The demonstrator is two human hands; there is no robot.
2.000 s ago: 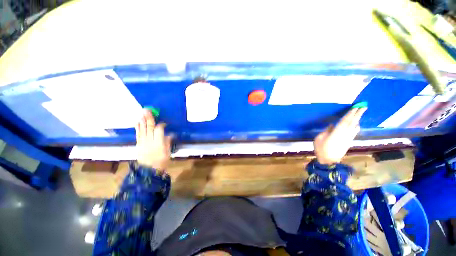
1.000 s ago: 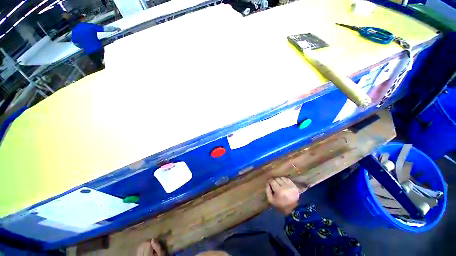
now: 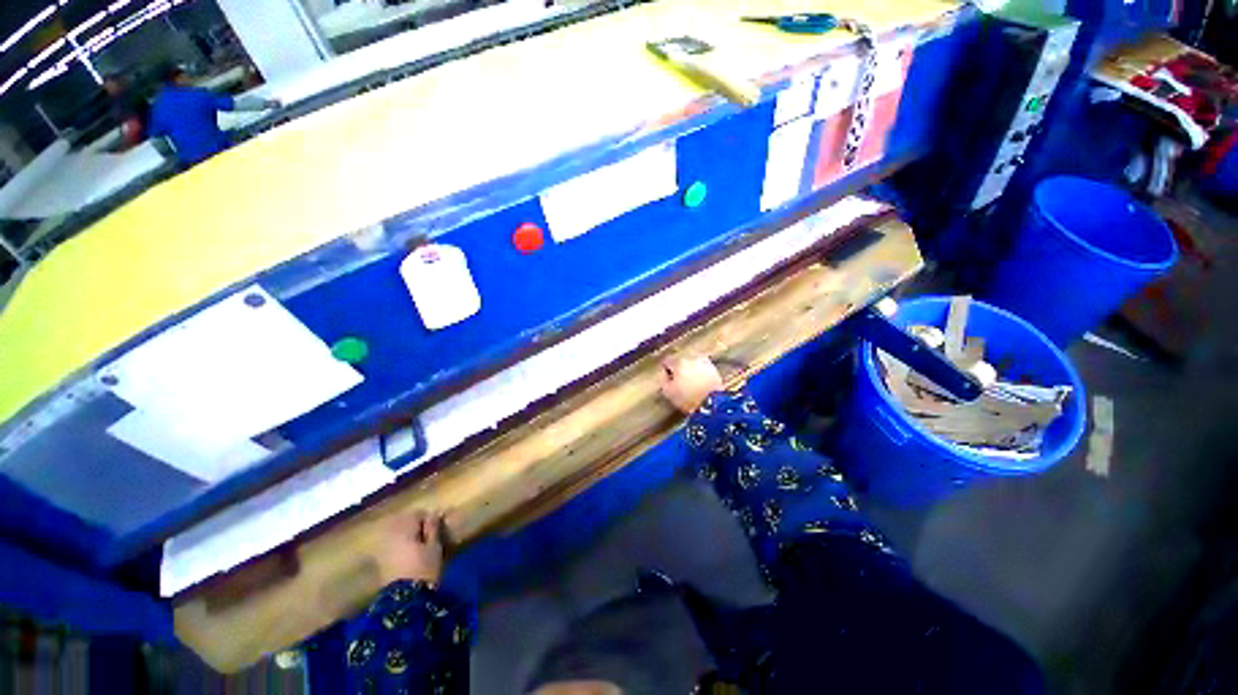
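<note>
My left hand (image 3: 411,549) and my right hand (image 3: 691,382) are both closed over the wooden front rail (image 3: 557,459), left hand left of its middle, right hand right of it. Behind the rail lies the white board (image 3: 543,379) with a dark ragged front edge. A small dark blue frame end, perhaps of the cutting die (image 3: 403,443), shows on the board; the rest of it is hidden under the blue press beam (image 3: 496,289). Green buttons and a red button (image 3: 528,238) sit on the beam's front, untouched.
A blue bucket (image 3: 1075,429) with pale offcuts stands by the rail's right end, a second bucket (image 3: 1101,242) beyond it. A hammer (image 3: 702,71) and scissors (image 3: 804,23) lie on the press. A person (image 3: 188,120) works at a far bench.
My hands have gone from the green buttons to the wooden rail and now hold it. The view has turned right, showing the second bucket more fully. The board and small blue frame end have come into view.
</note>
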